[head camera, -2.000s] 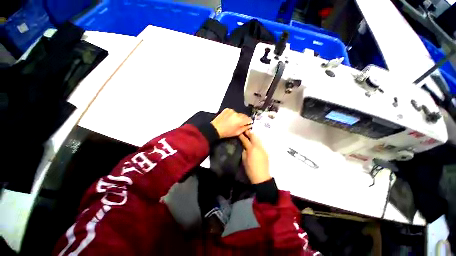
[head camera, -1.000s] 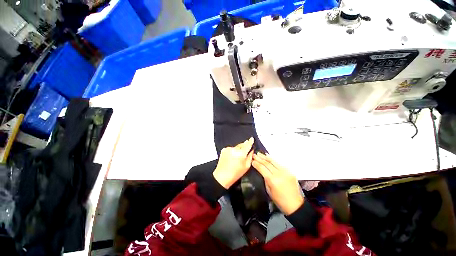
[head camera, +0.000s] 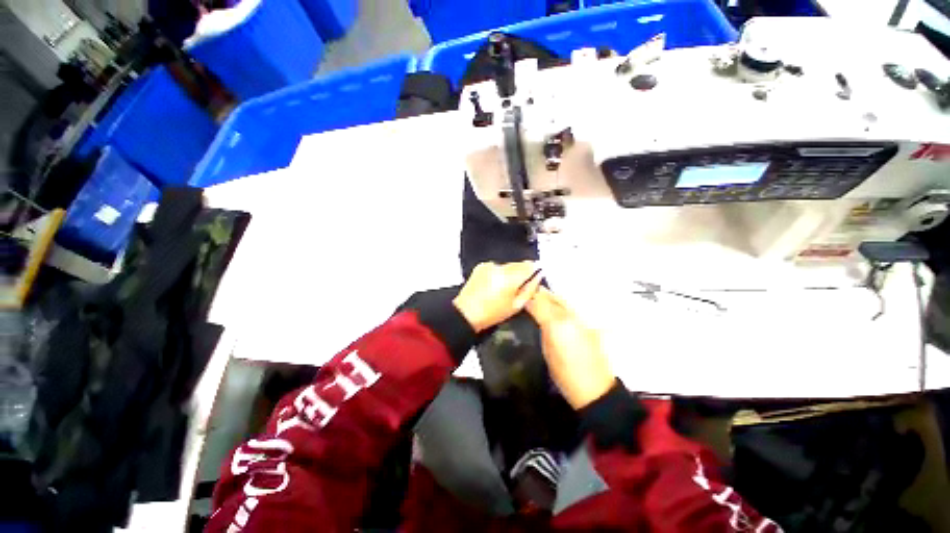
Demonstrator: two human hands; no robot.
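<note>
A black fabric panel (head camera: 494, 235) runs from behind the machine, under the presser foot and needle (head camera: 540, 231), toward me. My left hand (head camera: 498, 294) holds its near edge just in front of the foot. My right hand (head camera: 570, 346) grips the same edge, its fingertips touching those of my left hand. A camouflage fabric panel (head camera: 515, 355) hangs below my hands over the table edge toward my lap. The white sewing machine (head camera: 667, 234) stands to the right with its screen lit. My fingers hide the gripped edges.
Thread snips (head camera: 677, 296) lie on the white table (head camera: 344, 229) right of the needle. A pile of black and camouflage pieces (head camera: 125, 333) lies at the left. Blue bins (head camera: 313, 115) stand behind the table. Dark fabric (head camera: 833, 468) is under the table at right.
Since a second ago, my hands have moved up closer to the needle with the fabric, and less black panel shows between hands and foot. The view has shifted slightly.
</note>
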